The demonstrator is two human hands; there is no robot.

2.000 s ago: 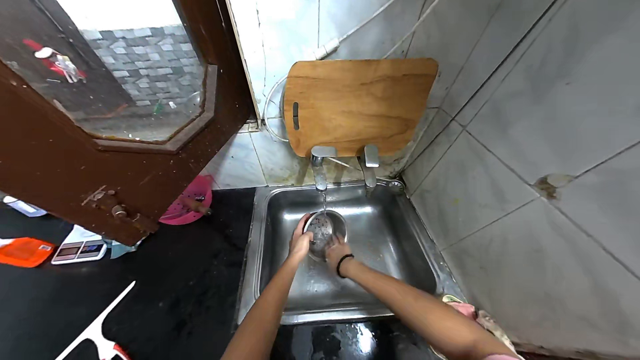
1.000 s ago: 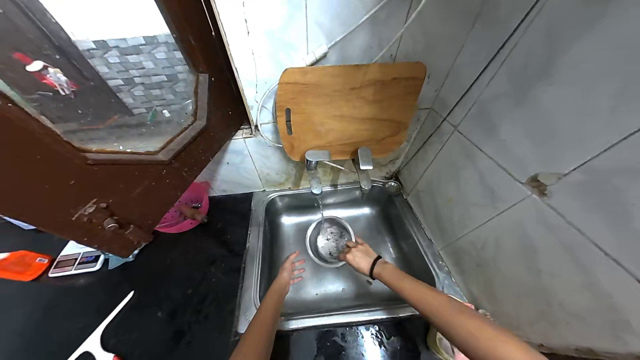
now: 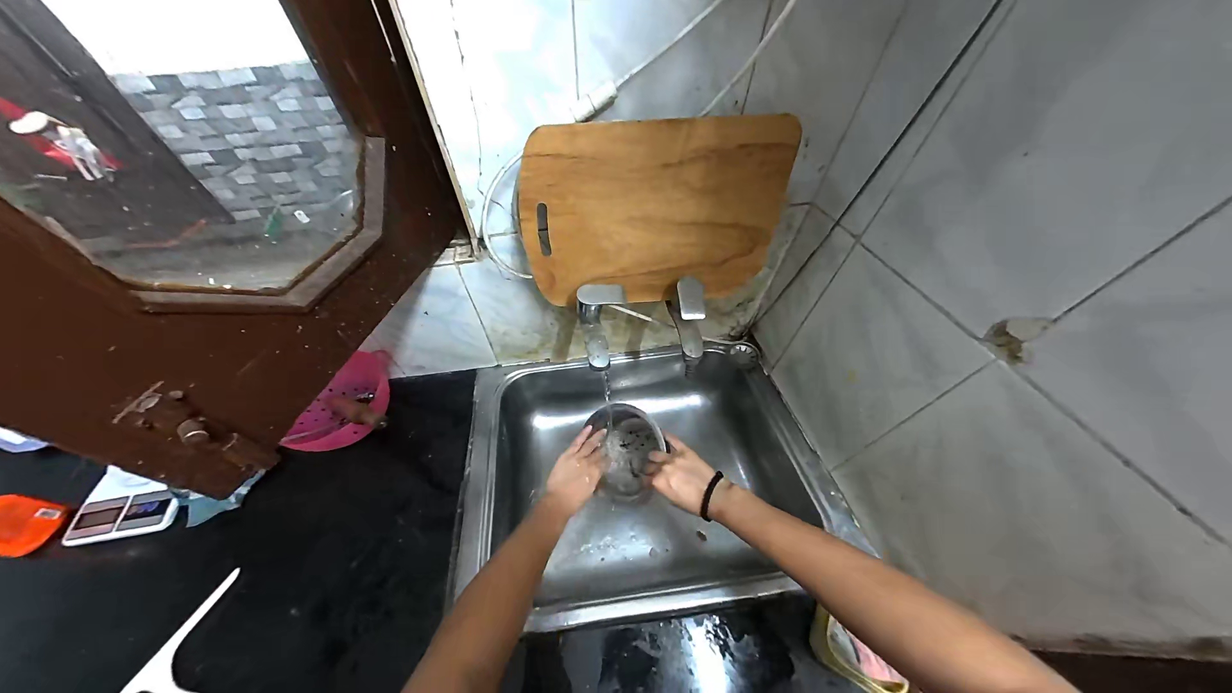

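A round metal bowl (image 3: 628, 450) with water and dark bits in it is in the steel sink (image 3: 626, 568). My left hand (image 3: 577, 470) grips its left rim, and my right hand (image 3: 680, 474), below a black wristband, grips the right rim. Water runs in a thin stream from the left faucet (image 3: 595, 327) into the bowl. Beside it is a second faucet (image 3: 688, 313), with no stream visible from it.
A wooden cutting board (image 3: 659, 207) leans on the tiled wall behind the faucets. On the black counter at left are a pink basket (image 3: 337, 414), a kitchen scale (image 3: 120, 510), an orange item (image 3: 29, 525) and a white-handled tool (image 3: 183, 635). A brown door (image 3: 289, 356) stands over the counter's left part.
One second ago my left hand was off the bowl with its fingers apart; now it holds the left rim. My right hand stays at the right side of the bowl.
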